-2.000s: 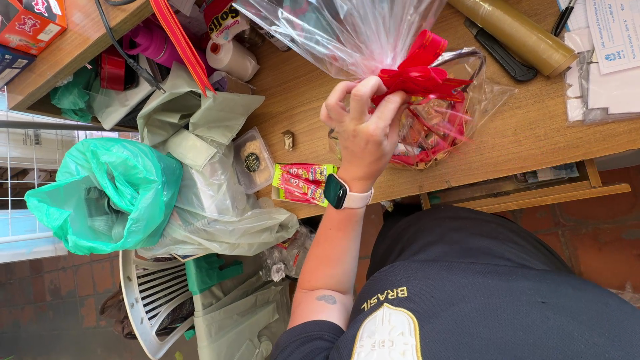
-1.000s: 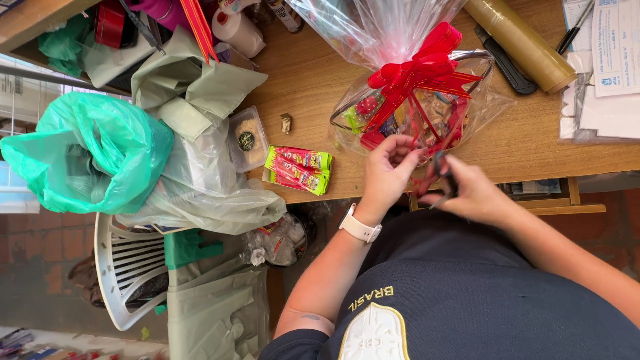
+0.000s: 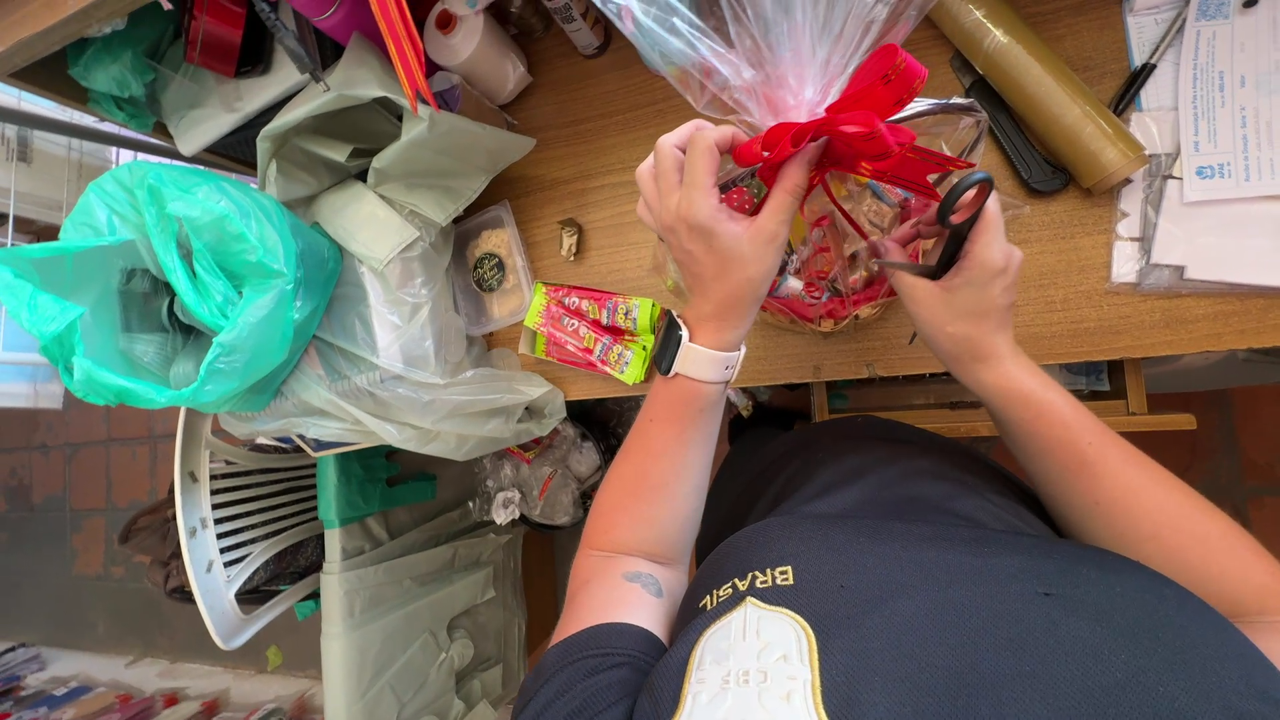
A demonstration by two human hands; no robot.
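A basket of wrapped sweets (image 3: 825, 265), covered in clear cellophane (image 3: 760, 50), stands near the table's front edge. A red ribbon bow (image 3: 850, 140) is tied around the gathered cellophane. My left hand (image 3: 715, 215), with a watch on its wrist, pinches the bow's left loops between thumb and fingers. Black-handled scissors (image 3: 950, 235) are in my right hand (image 3: 960, 280), their blades parted and pointing left, just in front of the basket. The fingertips of my right hand are close to a hanging ribbon tail; whether they touch it I cannot tell.
Candy packets (image 3: 595, 330), a lidded plastic tub (image 3: 490, 265) and a green plastic bag (image 3: 190, 285) are at the left. Behind the basket's right side lie a utility knife (image 3: 1010, 125), a film roll (image 3: 1040, 90) and papers (image 3: 1235, 110). An open drawer (image 3: 1150, 422) juts out below the table.
My right hand came into view with the scissors between the first two frames. Since one second ago, my left hand has moved up from the ribbon's lower part to the bow's left loops.
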